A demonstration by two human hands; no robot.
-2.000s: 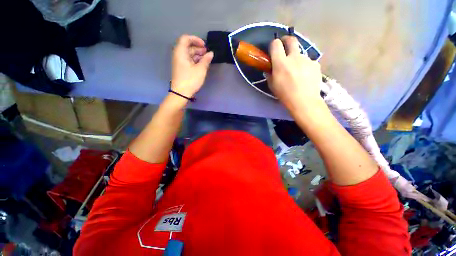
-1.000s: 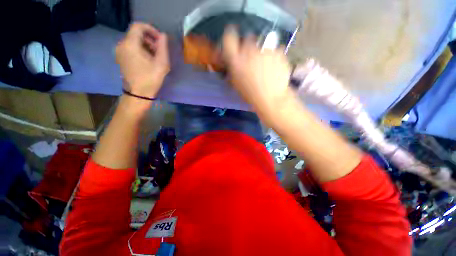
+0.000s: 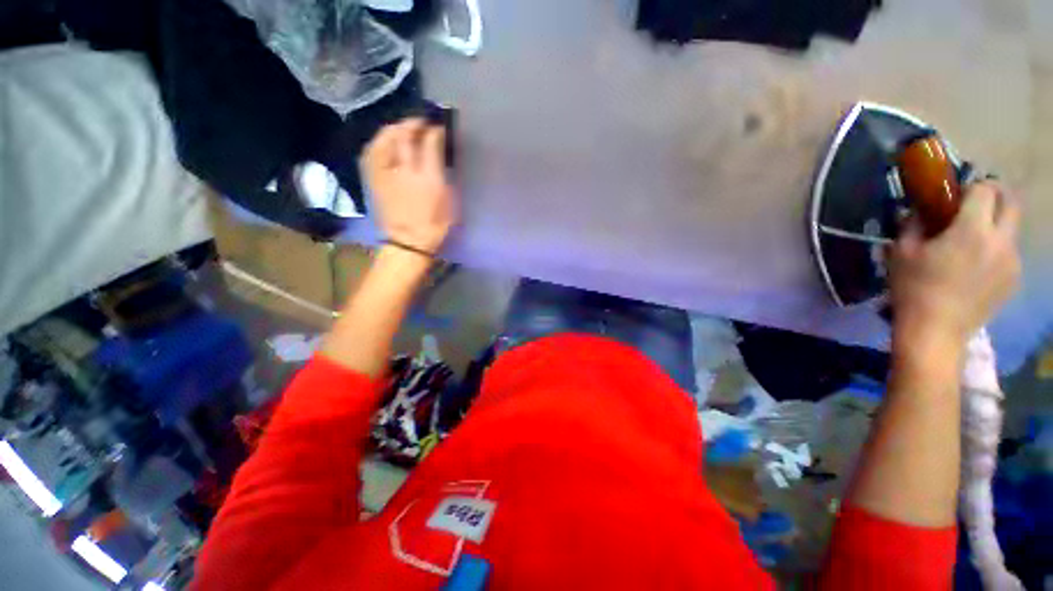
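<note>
The steam iron [image 3: 852, 208], a dark pointed shape with a white outline, stands at the right of the pale pressing table [image 3: 600, 173]. My right hand [image 3: 956, 260] is at its glossy orange-brown handle [image 3: 930, 182], with the fingers around its lower end. My left hand [image 3: 410, 191] is at the left of the table, at the edge of the black fabric pile [image 3: 231, 127]. A black piece [image 3: 441, 136] shows by its fingertips; blur hides whether the fingers grip it.
A clear plastic bag [image 3: 346, 64] lies on the black pile. A black fabric stack [image 3: 756, 17] lies at the far side. The pink-white steam hose [image 3: 981, 462] hangs at the right. Cartons [image 3: 277, 266] and scraps [image 3: 785, 462] are below the table.
The iron and my right hand have moved right, away from my left hand. My left hand has moved to the black pile's edge. The view has shifted, showing the far stack.
</note>
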